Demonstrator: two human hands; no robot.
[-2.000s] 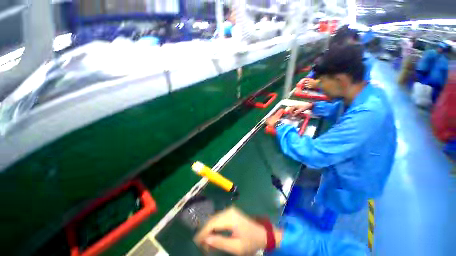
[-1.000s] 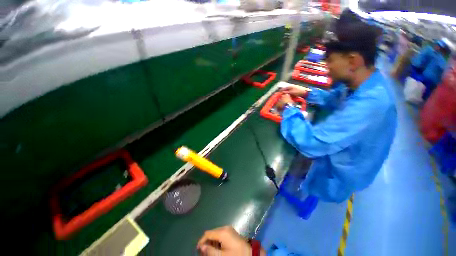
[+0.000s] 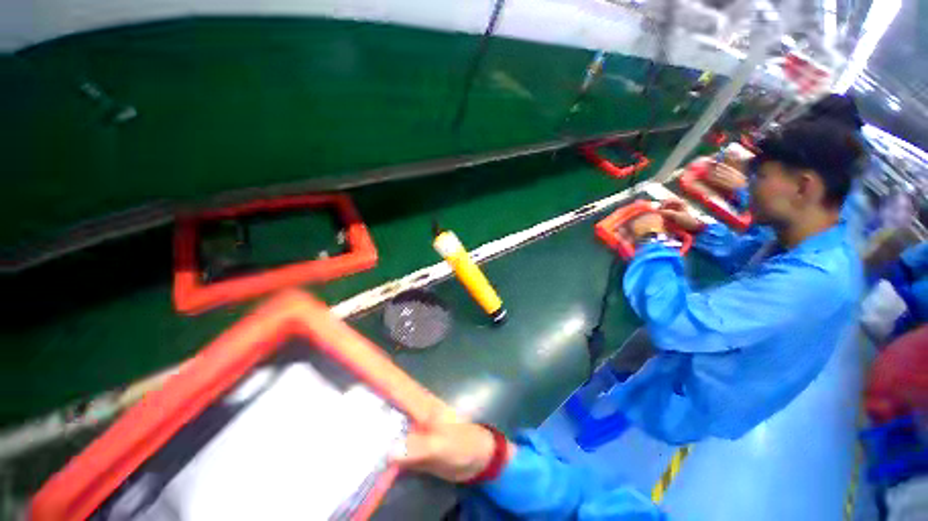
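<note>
A red-orange tray (image 3: 356,356) lies large and tilted across the lower left, cut off by the bottom edge. It overlaps the white edge strip. A tablet (image 3: 290,448) with a bright white panel and dark edges sits inside it. My right hand (image 3: 448,448), with a dark red wristband and blue sleeve, grips the tray's right side; its fingertips are blurred and partly hidden. My left hand is not in view.
A yellow electric screwdriver (image 3: 470,279) lies across the edge strip (image 3: 524,238). A round speckled dish (image 3: 417,320) is beside it. Another red tray (image 3: 275,275) is on the green belt behind. A person in a blue smock (image 3: 753,315) works at the right.
The tray with the tablet has come into view at the lower left, and my right hand is now on its side. The view has turned; the sticker sheet no longer shows.
</note>
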